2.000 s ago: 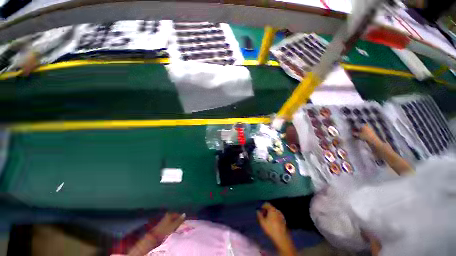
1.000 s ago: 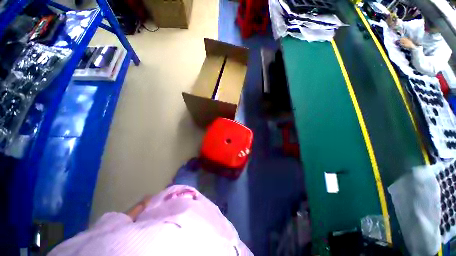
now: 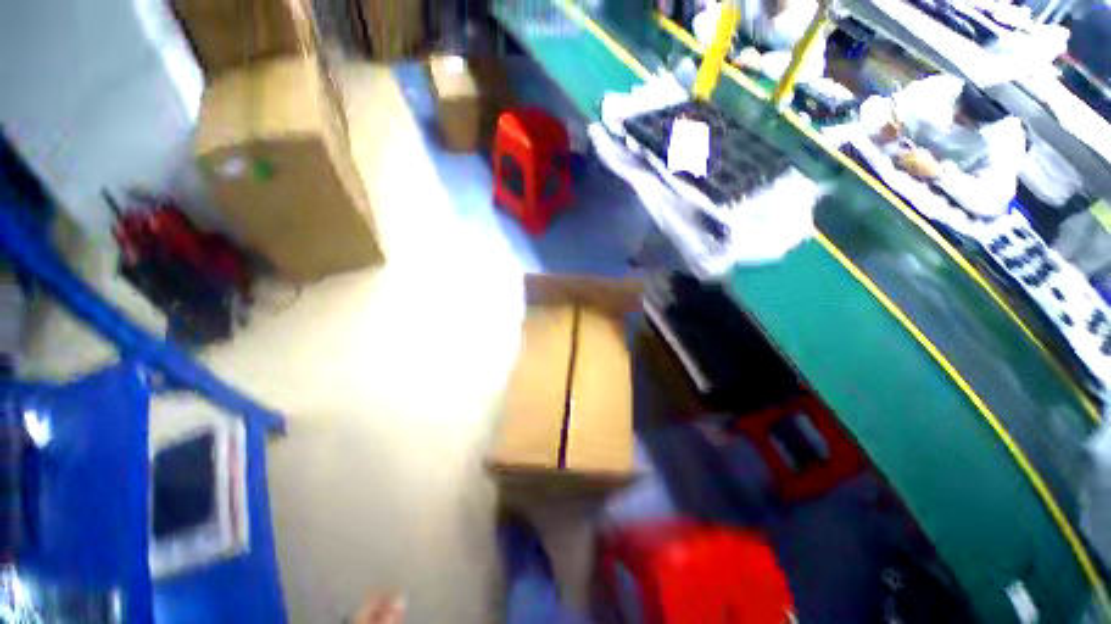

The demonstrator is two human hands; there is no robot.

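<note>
My left hand (image 3: 380,607) shows only as small blurred fingertips, cut off by the bottom edge; whether it holds anything cannot be seen. My right hand is out of the picture. A brown cardboard carton (image 3: 565,390) lies on the floor in front of me, with one flap raised at its far end and a dark gap down its middle. A red plastic stool (image 3: 713,575) is just this side of it, blurred and cut off by the bottom edge.
A green bench (image 3: 841,354) runs along the right, bearing a black tray stack (image 3: 713,152) with white liners and a white slip (image 3: 1021,600). Another red stool (image 3: 531,168), tall cartons (image 3: 286,171) and a red-and-black object (image 3: 183,256) stand farther off. A blue rack (image 3: 73,488) is left. A white-sleeved person (image 3: 975,165) works across the line.
The view has swung from the bench to the aisle and moved along it. The carton and near stool now lie lower in view; farther cartons, another stool and the tray stack show more fully.
</note>
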